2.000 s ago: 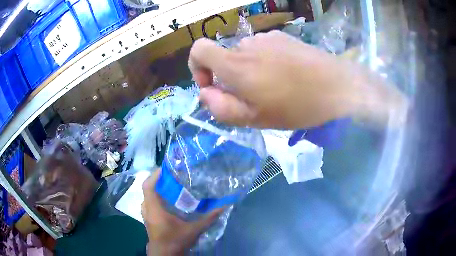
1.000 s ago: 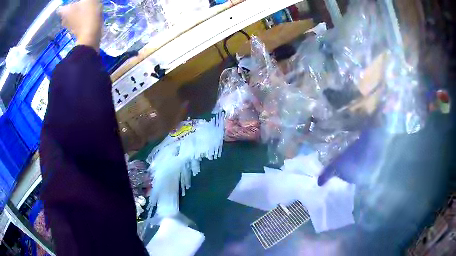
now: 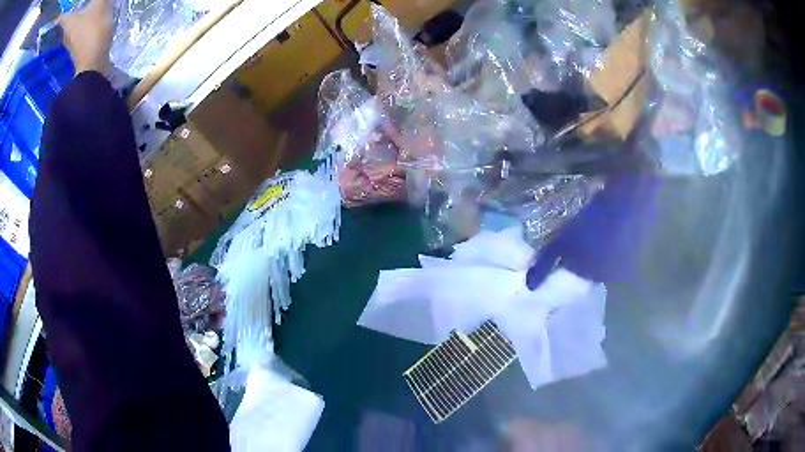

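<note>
My left hand [image 3: 86, 37] is at the top left corner, small and blurred, by the shelf, its dark sleeve running up from the bottom edge. Clear plastic and a bit of blue are beside it; whether it holds anything cannot be told. My right hand is not seen. On the green mat [image 3: 353, 243], nearest in front, lie white paper sheets [image 3: 441, 300] and a grid-like sticker sheet [image 3: 459, 371] partly at their edge. A blurred blue-purple shape [image 3: 605, 238] overlaps the papers at the right.
A fringed bunch of white strips [image 3: 274, 234] lies left of centre, with a white sheet [image 3: 278, 410] below it. Clear bags [image 3: 477, 115], one with pink parts [image 3: 375, 181], are piled at the back. Blue bins [image 3: 33, 106] stand at the left by the white shelf edge [image 3: 225, 53].
The water bottle, between both hands two seconds ago, has gone from over the mat. My left arm has reached up to the shelf. The view has shifted, showing more of the mat and bags.
</note>
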